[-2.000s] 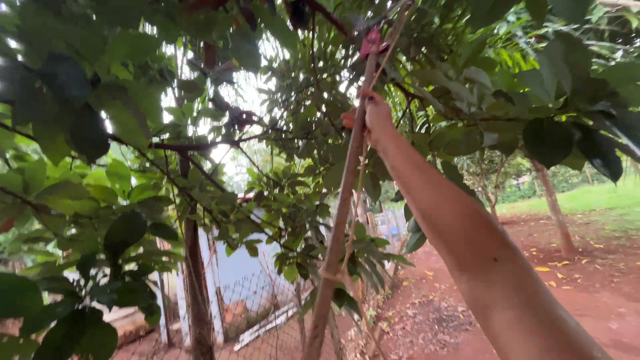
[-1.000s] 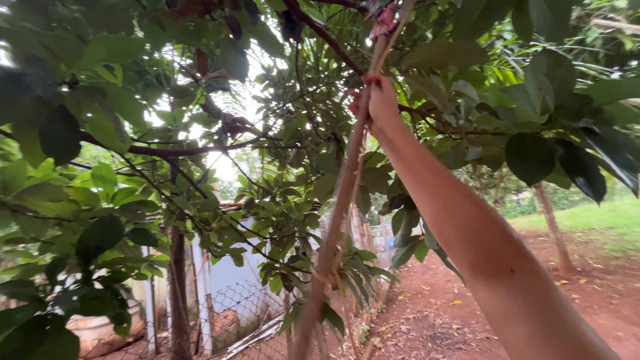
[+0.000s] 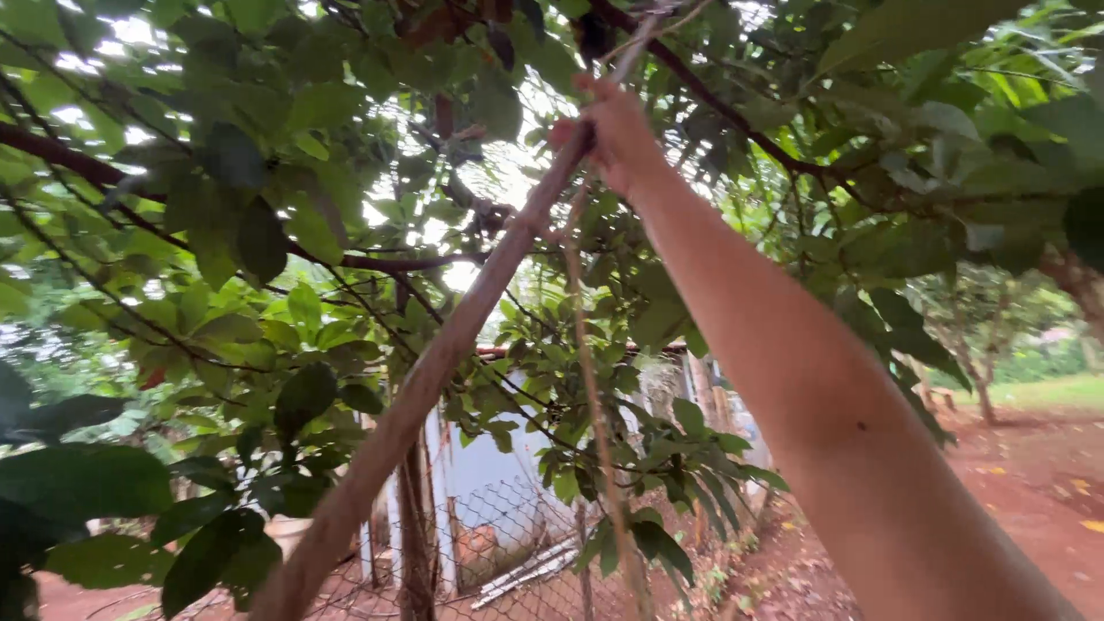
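Observation:
My right hand [image 3: 614,129] is raised at the upper middle, its fingers closed around a long wooden pole [image 3: 440,354]. The pole slants from the lower left up past the hand toward the top edge, where its end is blurred among leaves. A thin cord or strip [image 3: 591,371] hangs beside the pole, below the hand. Dark tree branches [image 3: 742,116] cross behind the hand. My left hand does not show.
Leafy branches [image 3: 388,259] surround the pole on both sides. Behind them stand a chain-link fence [image 3: 500,517], a wooden post [image 3: 414,526] and a pale blue wall [image 3: 500,440]. Reddish bare ground [image 3: 1009,483] with fallen leaves lies at the right.
The pole slants more across the view, its lower part now farther left. My right hand still grips it. The hanging cord stands farther apart from the pole.

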